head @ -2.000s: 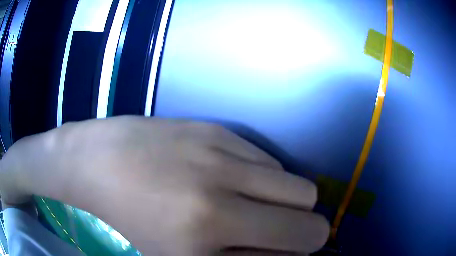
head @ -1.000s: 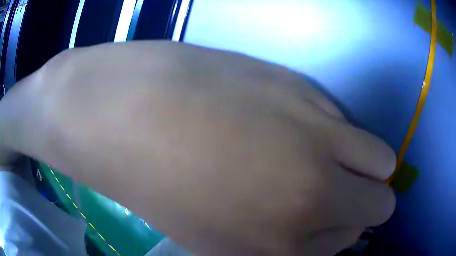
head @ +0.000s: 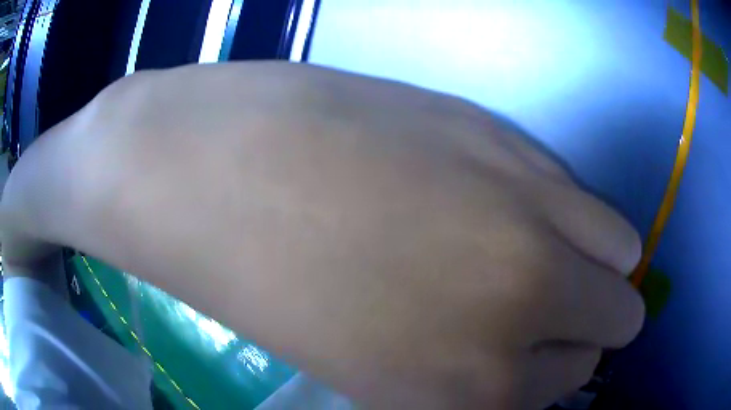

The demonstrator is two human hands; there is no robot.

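My left hand [head: 345,216] reaches in from the left, back up, and covers much of the picture. It lies over a silver-blue, mirror-like panel [head: 481,48]. Its fingers are curled, with two fingers at the lower end of the orange lead [head: 681,152]. The fingertips and thumb are hidden, so a grip cannot be told. A yellow-amber tape piece [head: 699,48] crosses the lead at the upper right. A second tape piece [head: 657,293] shows partly beside the fingers. My right hand is not in view.
Dark bands with white strips [head: 215,32] run along the panel's left side. A grey-white sleeve [head: 68,344] is at the lower left. Beyond it is a shiny green floor [head: 172,336] with a yellow line.
My left hand has moved right and up in the picture and looks larger. The panel and lead have shifted right in view. The hand now covers more of the lower tape piece.
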